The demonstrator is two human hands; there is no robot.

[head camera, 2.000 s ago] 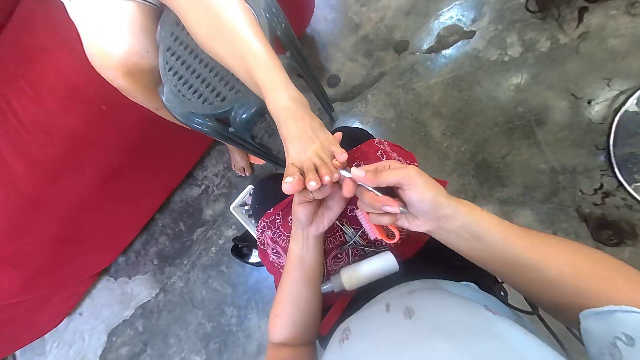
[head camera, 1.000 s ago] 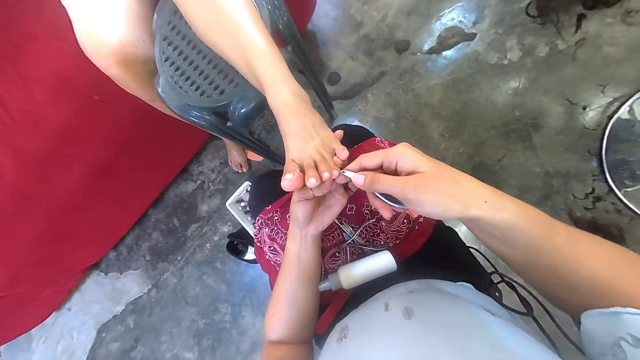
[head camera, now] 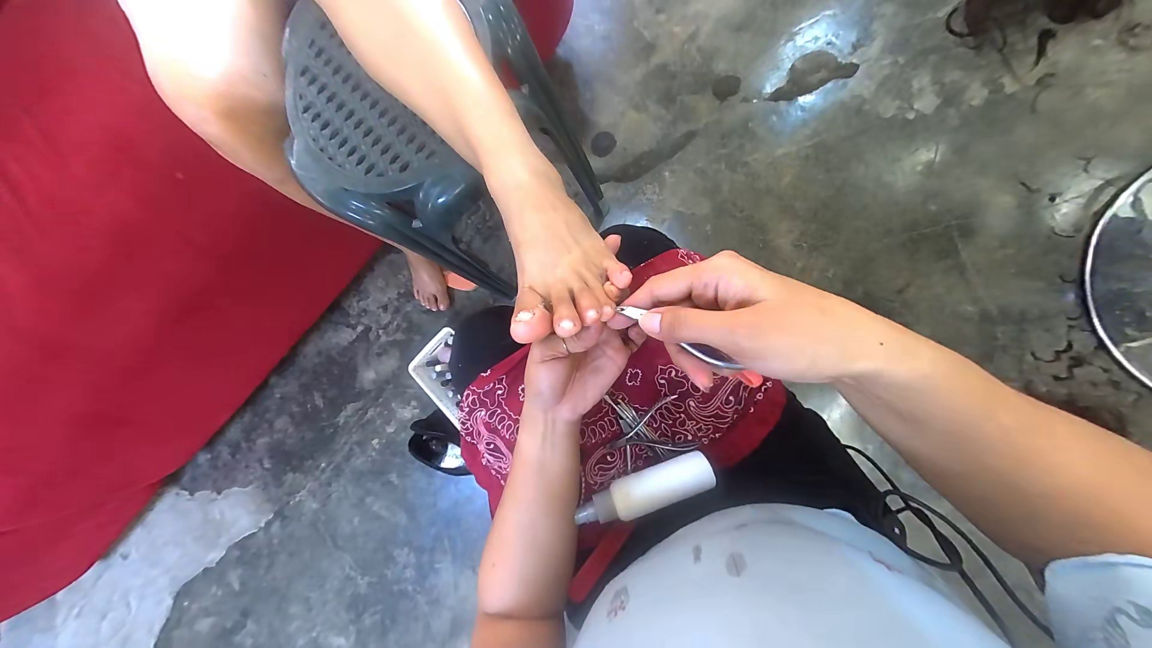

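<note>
Another person's bare foot [head camera: 558, 261] reaches down from the upper left, its toes resting over my left hand [head camera: 576, 364], which supports them from below with the fingers curled around. In my right hand [head camera: 720, 319] is a metal cuticle nipper [head camera: 706, 354], its tip touching the area of the smaller toes. A red paisley bandana [head camera: 504, 418] covers my lap under both hands. On it lie several thin metal tools [head camera: 643, 432] and a white-capped plastic bottle [head camera: 661, 486]. A bit of an orange object [head camera: 749, 378] shows beneath my right hand.
A grey-green plastic stool [head camera: 360, 117] stands by the person's legs, beside red cloth [head camera: 162, 234] at left. A white plastic basket [head camera: 436, 373] and a black object [head camera: 438, 447] sit left of my lap. Black cables [head camera: 936, 531] trail at right. A round metal-rimmed object [head camera: 1120, 279] stands at the right edge.
My right hand has turned over the tool and shifted slightly, covering most of the pink-orange object that showed two seconds ago. My left hand keeps its place under the toes.
</note>
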